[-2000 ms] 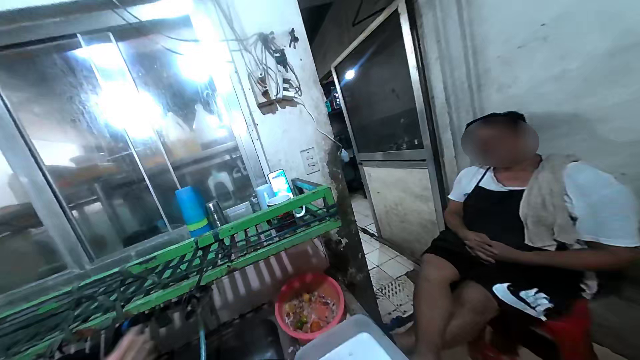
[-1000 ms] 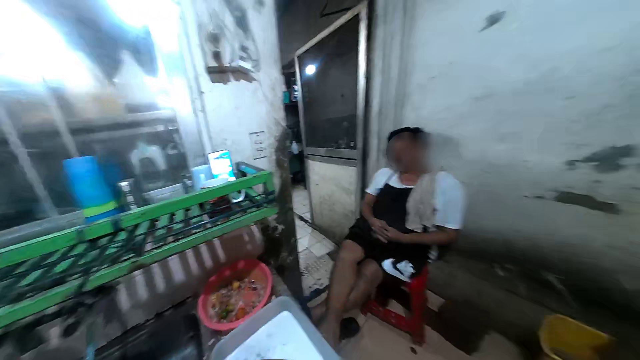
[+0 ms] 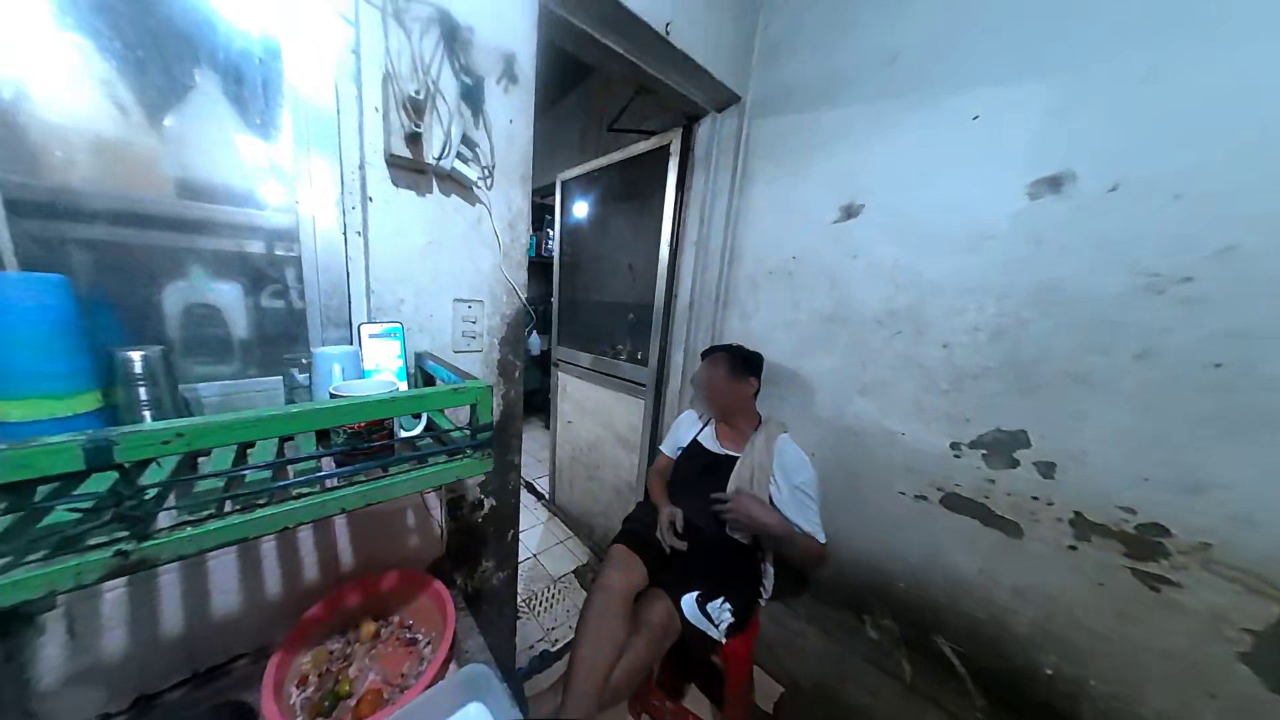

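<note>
Neither my left hand nor my right hand shows in the head view now. At the lower left, a red plastic basin (image 3: 440, 625) holds chopped food pieces with some whole round vegetables or fruits. A translucent plastic container (image 3: 470, 690) touches or overlaps its right side at the bottom edge. Above them runs a green slatted rack (image 3: 250, 425) with a patterned mug (image 3: 362, 425), a light blue cup (image 3: 335, 370), a metal tumbler (image 3: 146, 385) and stacked blue cups (image 3: 45, 340). A lit smartphone (image 3: 384, 350) stands upright behind the mug.
A person (image 3: 735, 500) in a dark apron, a towel over one shoulder, sits on a red plastic stool (image 3: 740, 665) against the stained wall (image 3: 1000, 300). Left of the person is a doorway with a metal-framed door (image 3: 610, 400) and tiled floor (image 3: 545, 550). Cables hang above a wall switch (image 3: 468, 325).
The view has swung to the right. A hand at the bottom left two seconds ago is out of view. The seated person's hands, clasped before, are now apart, one raised to the chest.
</note>
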